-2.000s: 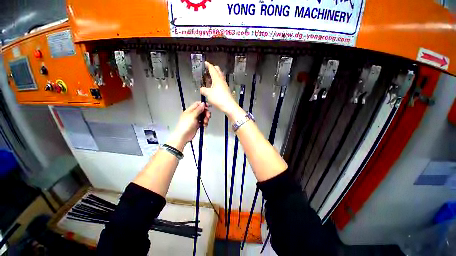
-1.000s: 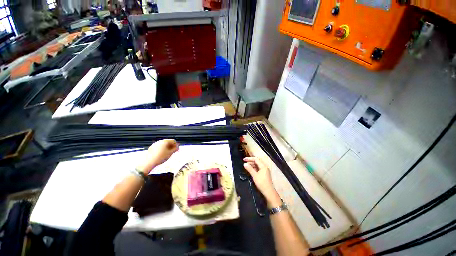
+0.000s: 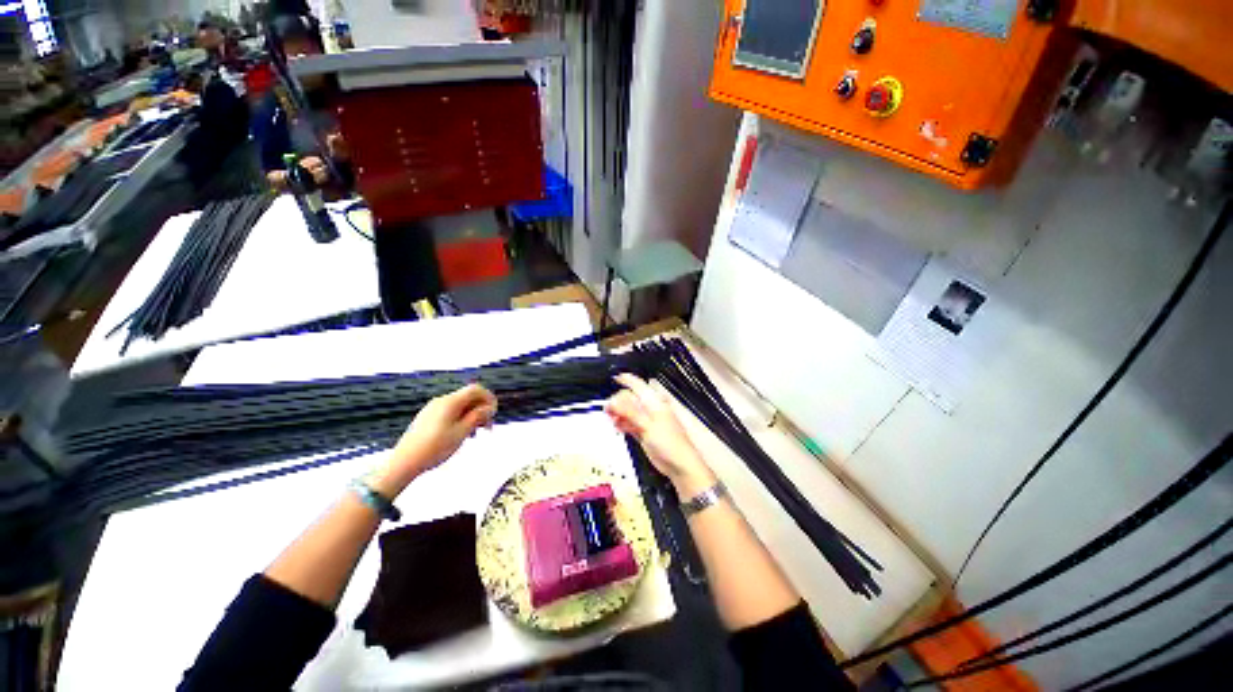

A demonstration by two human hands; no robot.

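Note:
A thick bundle of long black straps (image 3: pixel 311 412) lies across the white table (image 3: pixel 250 548). My left hand (image 3: pixel 449 416) is at the bundle's near edge with curled fingers; whether it holds a strap I cannot tell. My right hand (image 3: pixel 649 419) is at the bundle's right end, its fingers bent; its grip is also unclear. Nearer to me, a magenta box (image 3: pixel 575 544) with a dark slotted top sits on a round speckled cream disc (image 3: pixel 503 584). A dark pad (image 3: pixel 426 584) lies left of the disc.
A wooden tray (image 3: pixel 886 538) with black straps runs along the machine wall at right. An orange control box (image 3: pixel 899 102) hangs above. Black straps (image 3: pixel 1068 433) hang at far right. Another strap-covered table (image 3: pixel 325 264) and a person (image 3: pixel 275 135) are behind left.
I have turned from the hanging clips to the table. Over the last second both hands have moved closer to the strap bundle, the right one up and left.

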